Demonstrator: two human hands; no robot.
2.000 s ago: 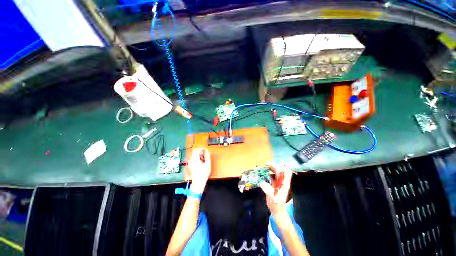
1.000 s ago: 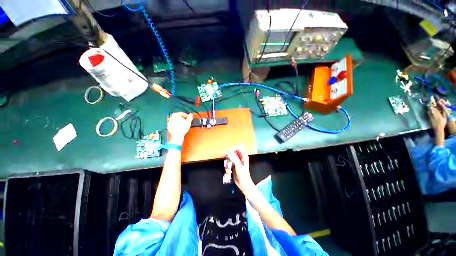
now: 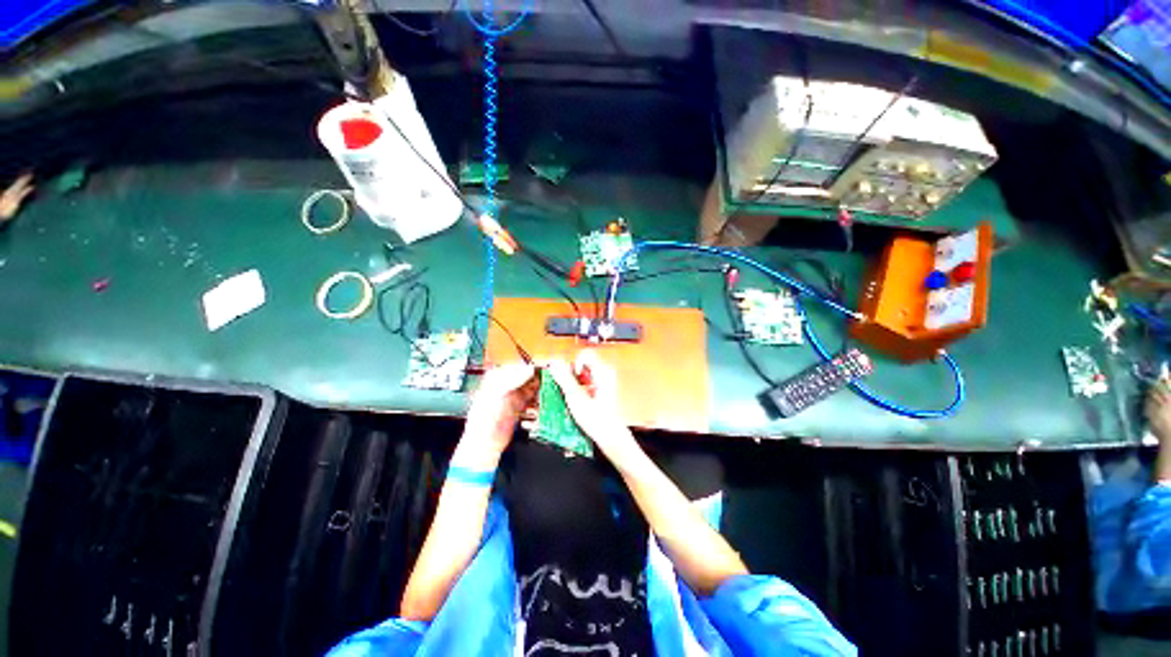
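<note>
A green circuit board [image 3: 556,418] is held tilted over the front edge of the orange-brown fixture base [image 3: 668,366], its plain green side showing. My left hand [image 3: 501,401] closes on the board's left edge, where a thin black cable also reaches the fingers. My right hand [image 3: 591,395] grips the board's upper right, with something red between its fingers. Exact fingertip contact and any plug are too blurred to tell. The black connector block [image 3: 593,330] lies behind my hands on the base, with cables entering it.
Other boards lie left [image 3: 439,359], behind [image 3: 609,249] and right [image 3: 768,316] of the base. A remote control [image 3: 822,383], orange test box [image 3: 899,302] and looping blue cable are right. A white bottle [image 3: 392,173] and tape rings stand left. Another person's arm shows far right.
My left hand has come down from the base's back left to the board. My right hand has raised the board to the base's front edge, its green side now showing. The camera view has shifted.
</note>
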